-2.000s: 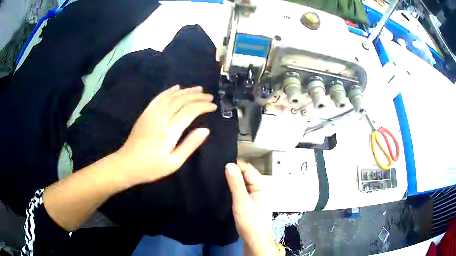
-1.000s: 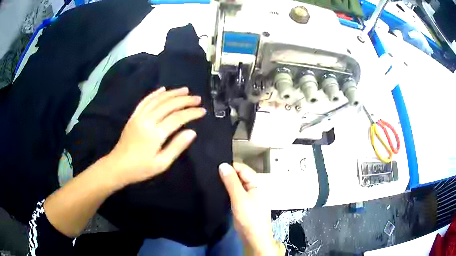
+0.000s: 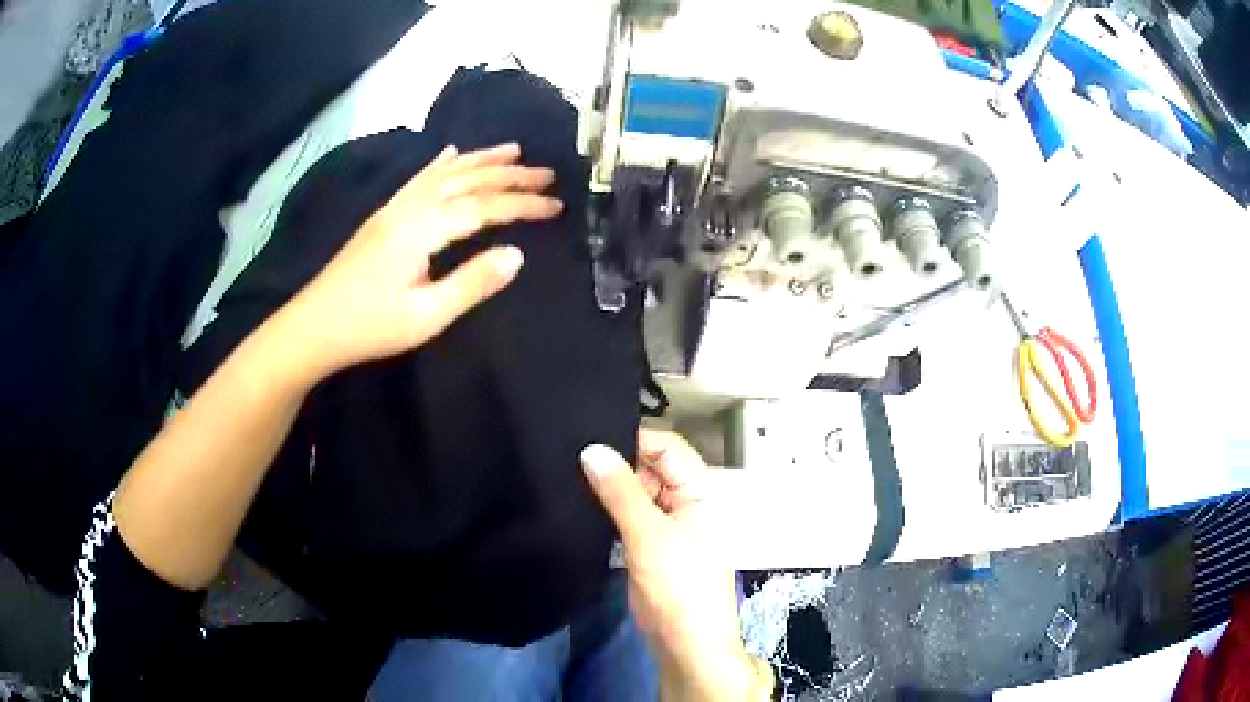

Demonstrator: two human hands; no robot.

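A black garment piece (image 3: 466, 412) lies left of the overlock machine (image 3: 850, 124), its right edge running along the needle area (image 3: 638, 226). My left hand (image 3: 411, 261) lies flat on the fabric with fingers spread, fingertips just left of the presser foot. My right hand (image 3: 658, 535) pinches the fabric's right edge between thumb and fingers, below the machine's front. The fabric hangs over the table front onto my lap. A small dark loop shows at the fabric's edge above my right hand.
A larger black garment pile (image 3: 110, 274) lies at the left over a pale green strip (image 3: 254, 226). Right of the machine are scissors (image 3: 1053, 384), a small clear case (image 3: 1035, 472) and a dark tape strip (image 3: 884, 480). Green cloth (image 3: 946, 17) lies behind. Thread waste (image 3: 788, 603) lies below the table edge.
My left hand has moved up and slightly forward on the fabric. The fabric's top end has changed from a narrow fold to a wider, rounded shape. My right hand stays near the edge.
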